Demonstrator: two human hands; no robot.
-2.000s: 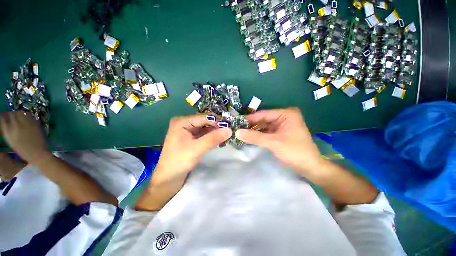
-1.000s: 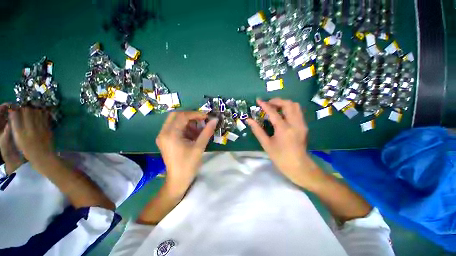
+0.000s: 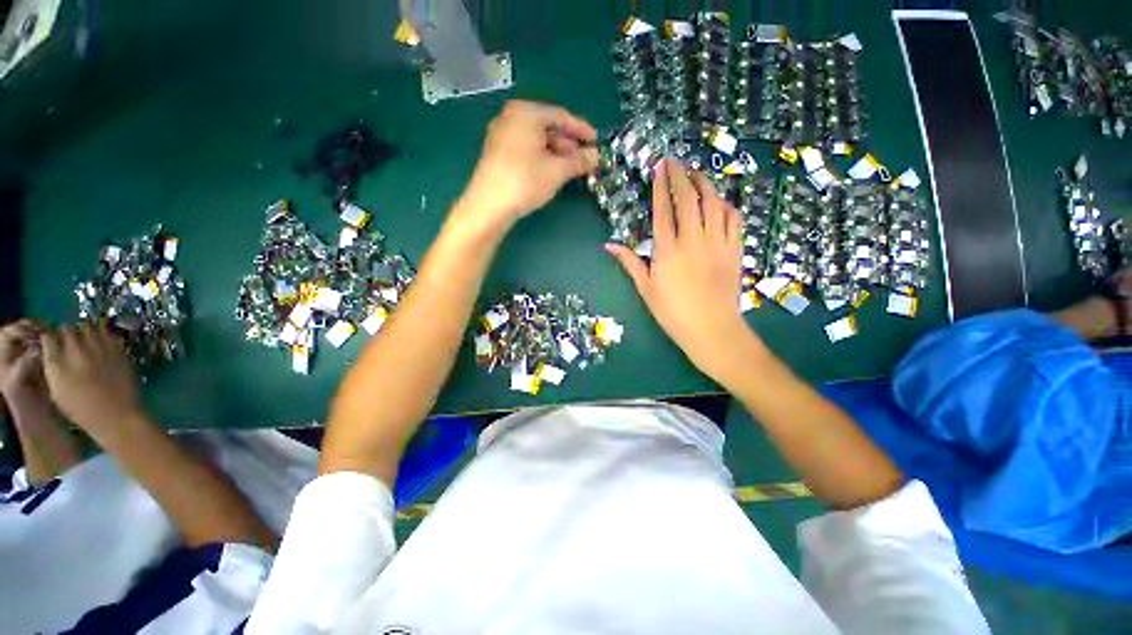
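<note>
Rows of circuit boards [image 3: 801,93] with white battery cells lie at the back right on the green mat. My right hand [image 3: 693,248] lies flat over the near left rows, fingers pointing away and slightly spread. My left hand [image 3: 543,151] is at the left end of those rows, thumb and fingertips pinched together beside the outermost boards; whether a board is between them cannot be told. A small loose board pile [image 3: 546,335] with batteries lies nearer me, between my forearms, untouched. What lies under my right hand is hidden.
A larger loose board pile [image 3: 317,292] lies left of my left forearm. Small black parts [image 3: 348,159] lie behind it. A metal stand foot [image 3: 466,75] is at the back. A long dark panel [image 3: 962,161] is right of the rows. Co-workers sit on both sides, one in a blue cap [image 3: 993,385].
Both hands have left the small near pile and moved away from me to the board rows at the right. The view has shifted, showing the stand foot and more boards at the far right.
</note>
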